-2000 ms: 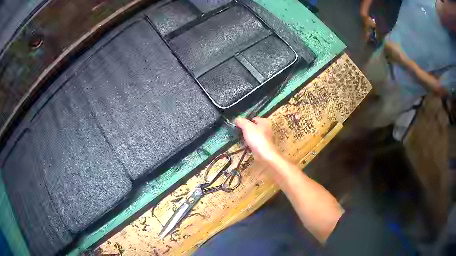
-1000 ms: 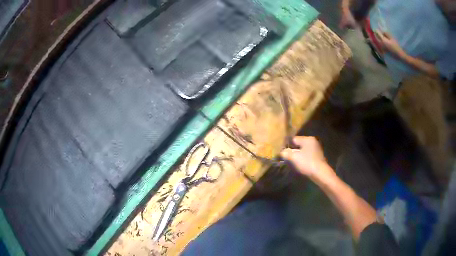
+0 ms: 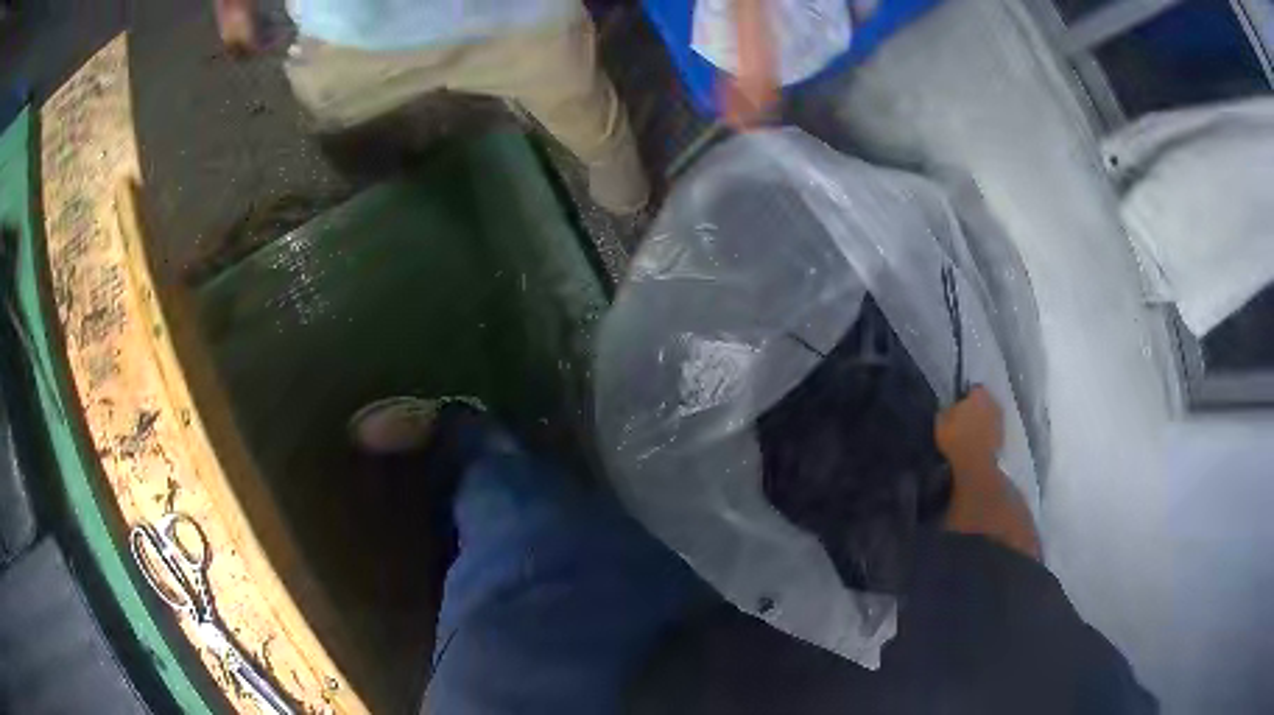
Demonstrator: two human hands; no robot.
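My right hand is over the mouth of a big clear plastic bag, on its right side. Its fingers are closed on a thin black offcut strip that stands up from them. Dark scraps fill the inside of the bag. Large silver scissors lie on the pale wooden ledge at the left, handles towards the top. My left hand is not in view.
The green pad with black sheets runs along the left edge. Another person in beige trousers stands at the top. A dark green surface lies between ledge and bag. My shoe shows there.
The view has swung right, from the press pad to the bag. My right hand has moved from beside the wooden ledge to the bag, with a black strip still in it.
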